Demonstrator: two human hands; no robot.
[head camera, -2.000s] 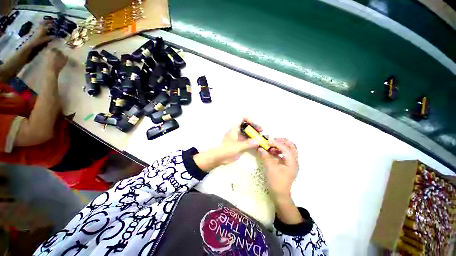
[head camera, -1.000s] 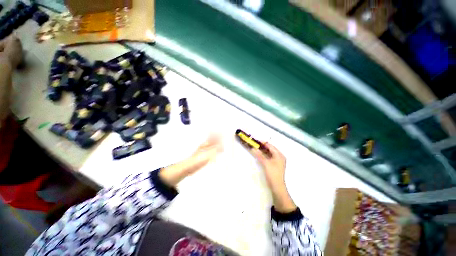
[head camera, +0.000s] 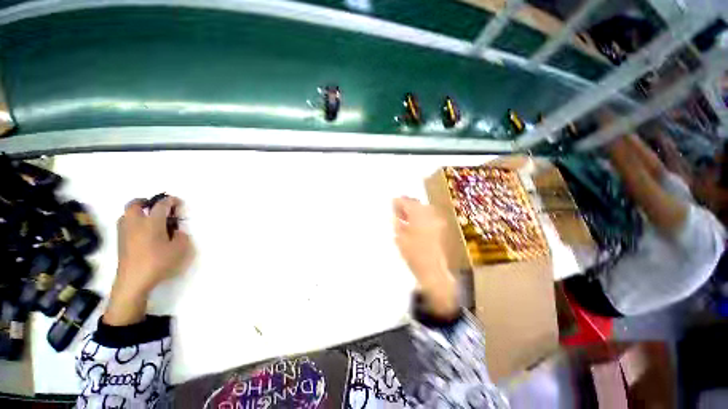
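My left hand (head camera: 152, 248) is over the white bench just right of the heap, its fingers closed on a black housing (head camera: 158, 200), mostly hidden by the fingers. My right hand (head camera: 425, 244) is beside the left wall of the battery box (head camera: 511, 303), fingers curled; it is blurred and I cannot tell if anything is in it. Yellow batteries (head camera: 491, 249) with tangled red and white leads (head camera: 491, 204) fill the box. Black housings (head camera: 52, 264) are heaped at the far left, cut off by the edge.
The green conveyor belt (head camera: 199, 72) runs across behind the bench, with several spaced black units (head camera: 411, 109) on it. A metal rail (head camera: 239, 141) borders the bench (head camera: 279, 240). Another person's arm (head camera: 650, 180) is at right, near metal frame bars (head camera: 615, 76).
The view has swung right. The yellow-striped unit has left my right hand, which is now by the battery box. My left hand, empty before, has taken hold of a black housing.
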